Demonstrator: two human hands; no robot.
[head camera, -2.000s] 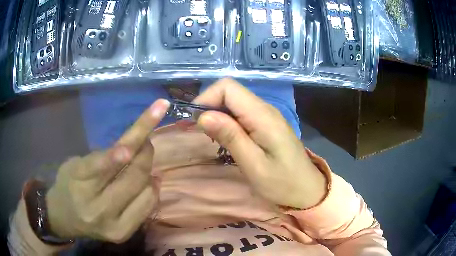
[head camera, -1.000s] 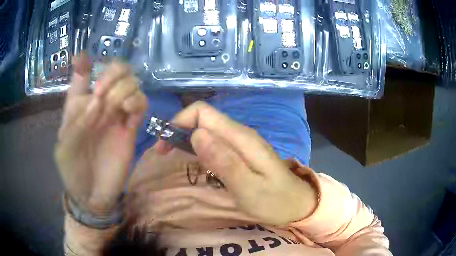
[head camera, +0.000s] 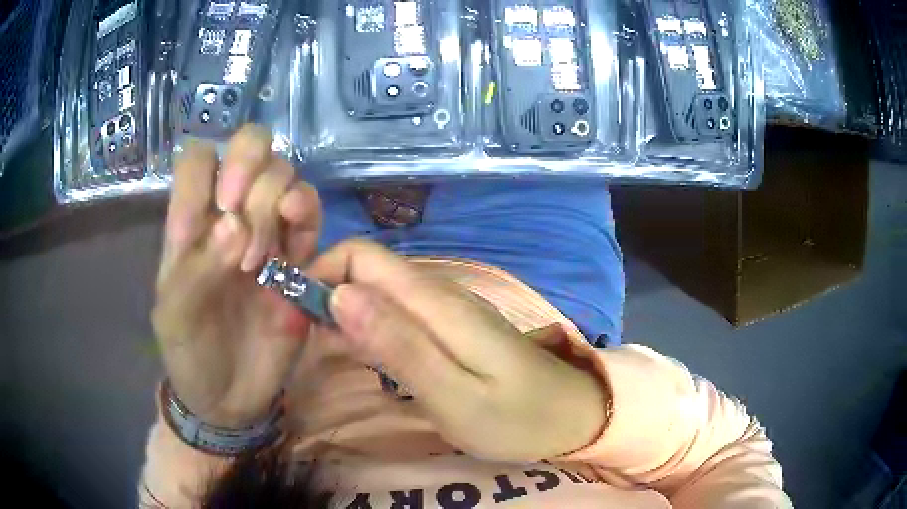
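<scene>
My right hand (head camera: 448, 348) holds the nail clippers (head camera: 298, 288) between thumb and index finger, over my lap. The shiny jaw end points up and left, near the fingers of my left hand. My left hand (head camera: 234, 288) is raised palm towards me with its fingers curled and holds nothing that I can see. Whether the jaws touch a nail cannot be told. A small dark metal piece, perhaps the keys (head camera: 390, 382), shows below my right hand against the sweatshirt.
A clear blister tray (head camera: 398, 167) with several dark device housings (head camera: 554, 75) lies along the bench edge ahead. A clear bag with gold-yellow pieces (head camera: 799, 32) is at the upper right. An open cardboard box (head camera: 796, 229) stands right of my legs.
My left hand has turned from an extended finger at the clippers to curled fingers, palm towards me. My right hand has moved left and down with the clippers, which now show more of their jaw end.
</scene>
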